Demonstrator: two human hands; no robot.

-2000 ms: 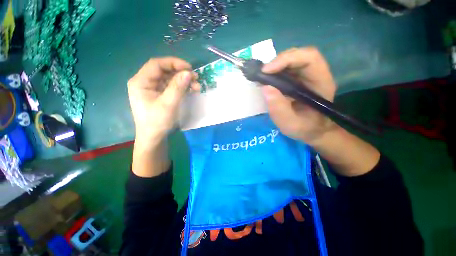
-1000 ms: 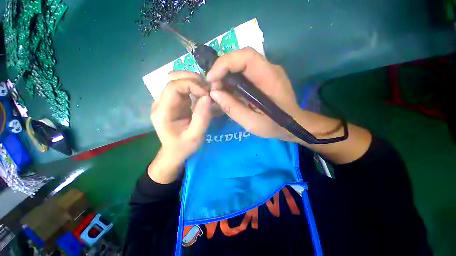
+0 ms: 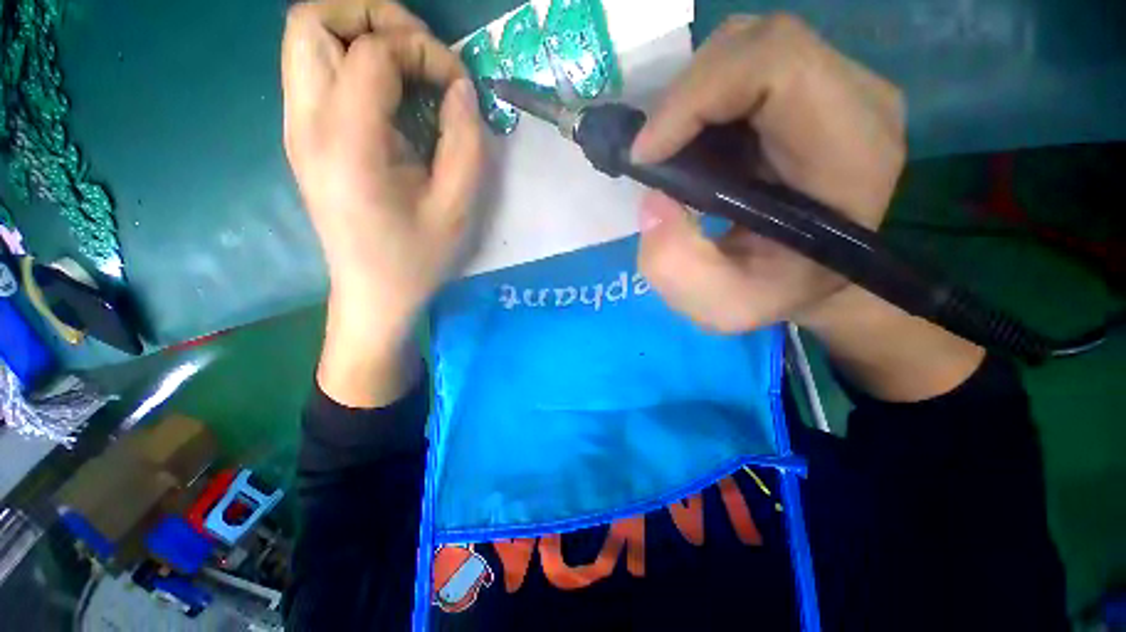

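Note:
A green PCB panel strip of small lobed boards lies on the white work block at the bench edge. My right hand is closed around the black soldering iron. Its metal tip points left and is at the strip's left end, beside my left fingertips. My left hand is at the left end of the strip, thumb and fingers bent together. Whether it pinches a small component cannot be seen. The hand hides part of the strip's left end.
A green heap of PCB panels lies at the far left. A dark phone and a tape roll lie at the left edge. The blue apron spreads from the block to my lap. A box and stools stand on the floor at lower left.
My hands have moved apart from where they met in front of the strip. The iron tip has come down to the strip's left end. The view has shifted closer to the block.

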